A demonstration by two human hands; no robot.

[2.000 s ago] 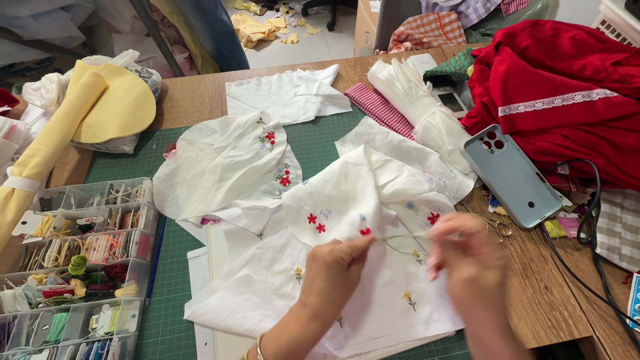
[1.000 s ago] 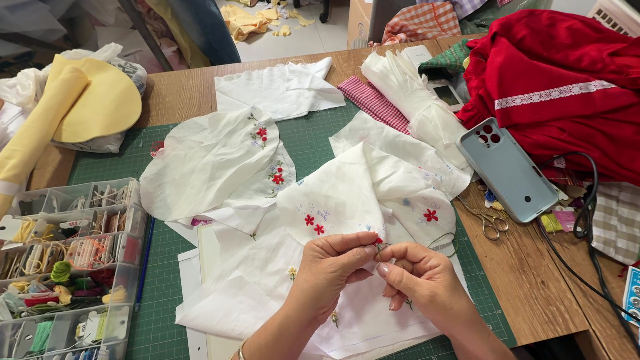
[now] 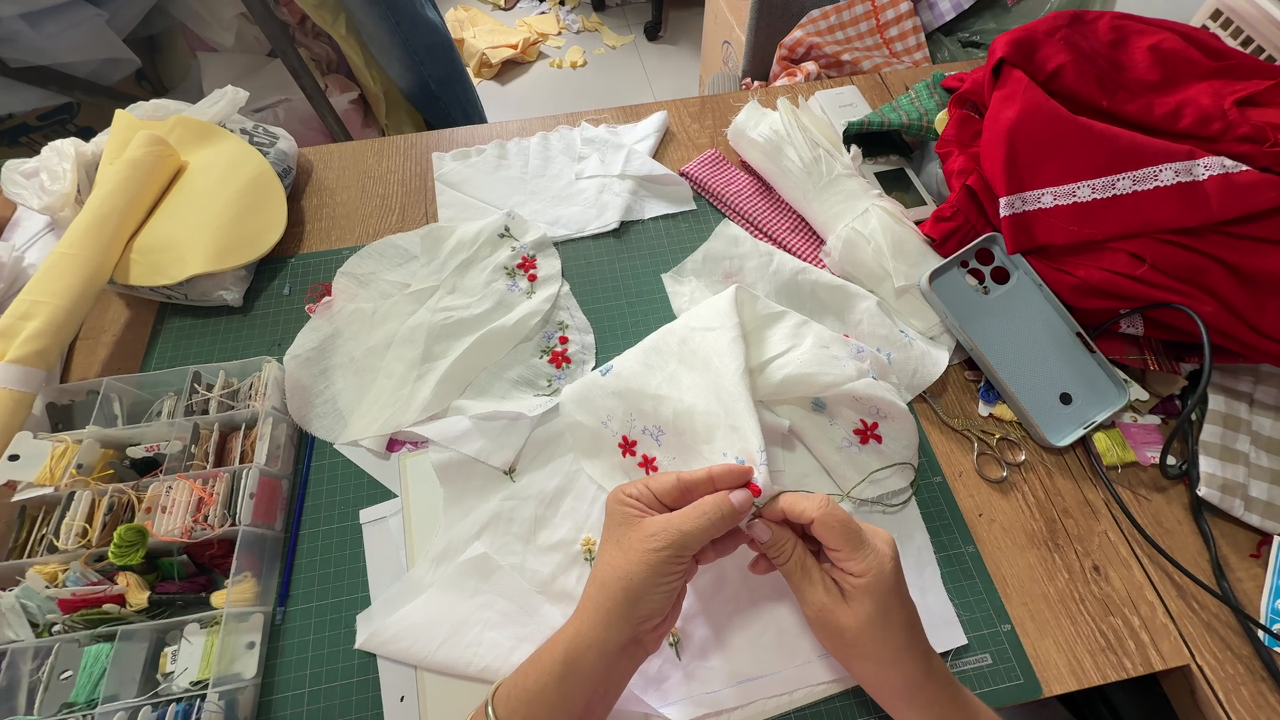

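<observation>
Between the fingers of my left hand (image 3: 665,540) a fold of white embroidered fabric (image 3: 660,370) is pinched, beside a small red flower. My right hand (image 3: 830,560) has its thumb and forefinger closed at the same spot, close to my left fingertips; a needle cannot be made out there. Dark green embroidery thread (image 3: 885,468) loops out to the right from this spot over the cloth. Red flowers and faint blue drawn motifs show on the fabric. A second white piece with embroidered flowers (image 3: 430,320) lies to the left.
A green cutting mat (image 3: 960,580) lies under the cloth. At left are a clear compartment box of floss (image 3: 165,430), a blue pencil (image 3: 295,530) and yellow fabric (image 3: 210,200). At right are small scissors (image 3: 985,445), a phone (image 3: 1030,340), a black cable (image 3: 1205,510) and red fabric with lace trim (image 3: 1110,120).
My right hand, blurred and apart from the left two seconds ago, has come in beside my left hand at the fabric. Both hands have stayed together there since one second ago.
</observation>
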